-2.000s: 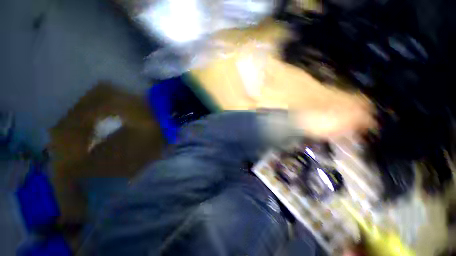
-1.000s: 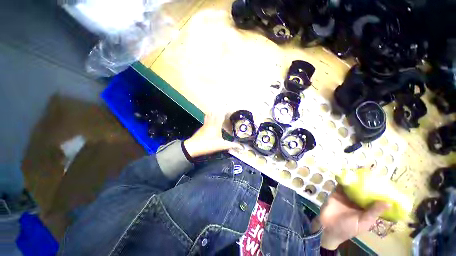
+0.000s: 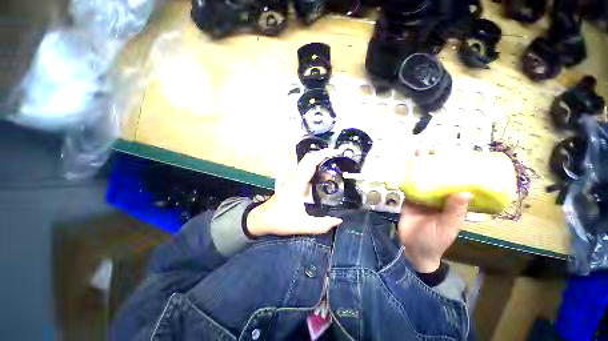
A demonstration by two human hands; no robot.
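Note:
My left hand [image 3: 291, 201] is closed around a glossy black housing [image 3: 331, 189] with a pale ring in its centre, near the bench's front edge. My right hand [image 3: 432, 230] grips a yellow squeeze bottle [image 3: 470, 181]. The bottle lies sideways with its pale nozzle pointing left toward the held housing; whether the tip touches it I cannot tell. Several more black housings stand behind: one at the back [image 3: 314, 65], one in front of it [image 3: 317, 111], one right of the fingers [image 3: 353, 146], and one partly hidden by my left hand. The white perforated tray [image 3: 375, 198] lies under and beside them.
A heap of black housings [image 3: 480, 42] lines the far side, with a round black part [image 3: 424, 74] before it. Purple strands [image 3: 522, 178] lie right of the bottle. Clear plastic bags [image 3: 63, 80] are at left, another at right [image 3: 590, 200]. A blue bin [image 3: 141, 194] is below the green edge.
The view has turned and shifted. My left hand, earlier beside the housings, now holds one. My right hand has brought the bottle closer to the housings, nozzle toward the held one.

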